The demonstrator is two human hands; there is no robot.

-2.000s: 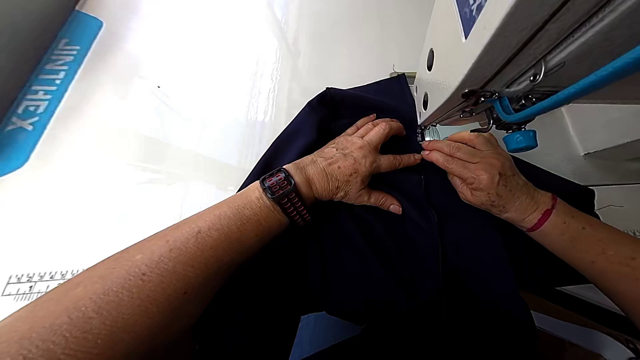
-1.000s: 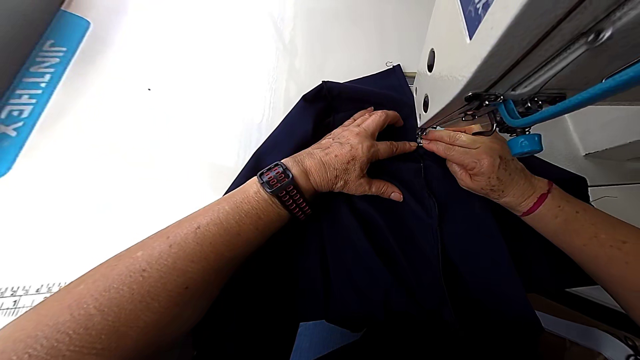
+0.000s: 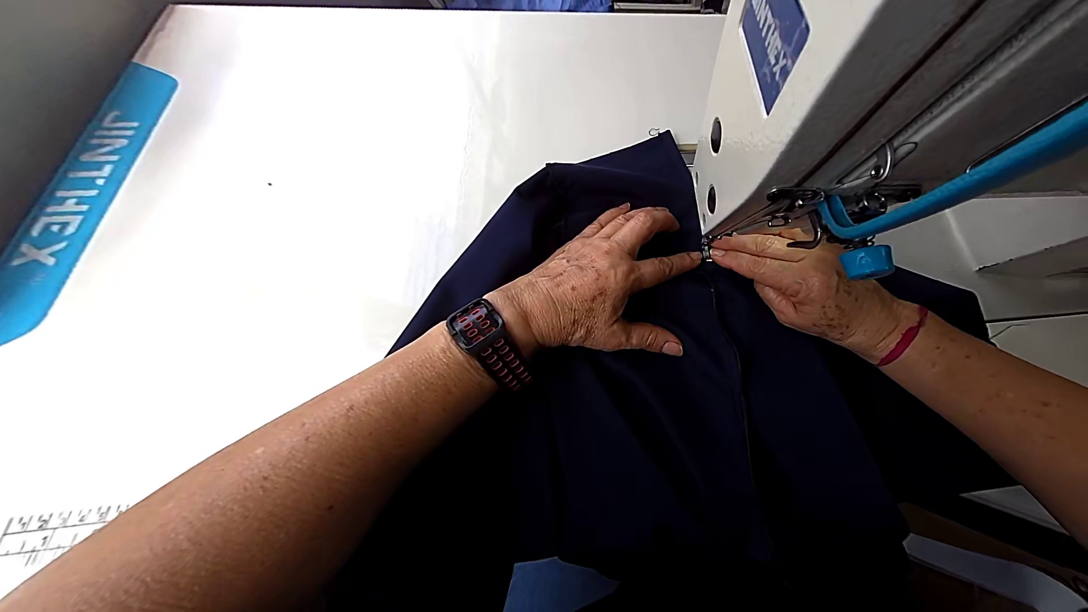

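A dark navy fabric piece (image 3: 646,442) with a seam running down it lies under the head of a sewing machine (image 3: 765,136). My left hand (image 3: 595,280) rests flat on the cloth with its fingers spread, the index fingertip close to the presser foot (image 3: 706,249). On the other side of the foot, my right hand (image 3: 807,285) lies on the fabric, fingers together and fingertips beside the foot. Part of that hand is behind the thread guides and the blue lever (image 3: 960,187). The needle cannot be made out.
The white machine table (image 3: 323,170) extends to the left, with a blue branded strip (image 3: 85,195) at its edge. A printed ruler scale (image 3: 59,531) shows at the lower left. Blue material (image 3: 527,4) is beyond the table's far edge.
The view has shifted a little. Both hands stay on the fabric by the presser foot, with the left fingers slightly rearranged since two seconds ago.
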